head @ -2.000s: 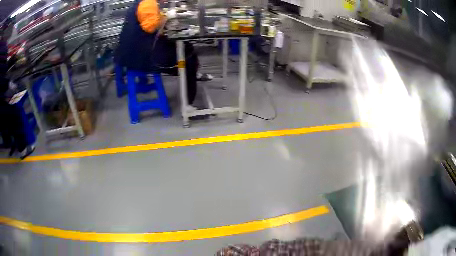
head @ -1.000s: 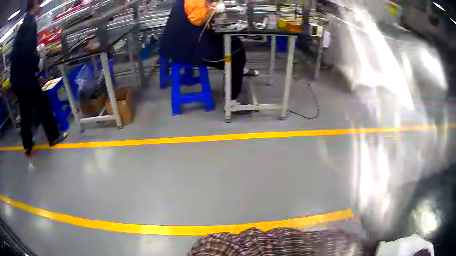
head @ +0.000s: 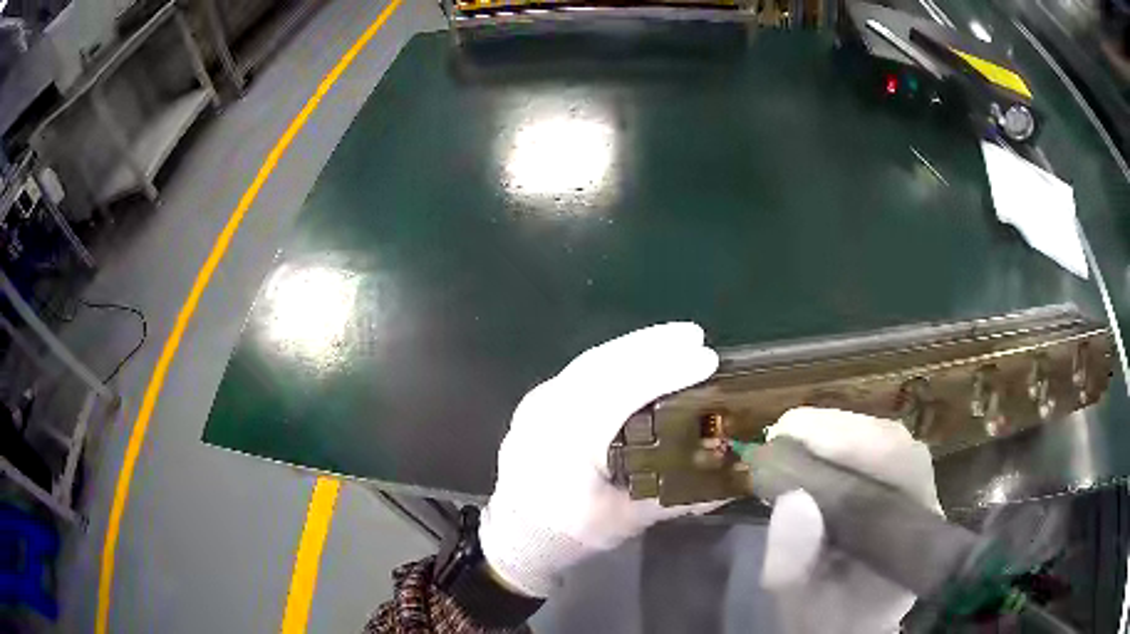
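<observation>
A long bronze-grey metal housing lies at a slant at the mat's near edge, its pocketed face towards me. My left hand, in a white glove, grips its left end with the thumb side over the top edge. My right hand, also gloved, holds a thick grey translucent syringe like a pen. The syringe's green tip is at a small reddish-brown pocket near the housing's left end. Whether the tip touches is unclear. The syringe's rear end is blurred.
The dark green mat spreads beyond the housing. Another housing is at its far edge. A black controller with a yellow patch and white paper are at the right. A thin stick lies near the paper. Yellow-lined floor is left.
The view has swung from the floor, people and stools to the green bench. Both gloved hands, the housing and the syringe now show clearly; before, only white glove parts showed at the lower right edge.
</observation>
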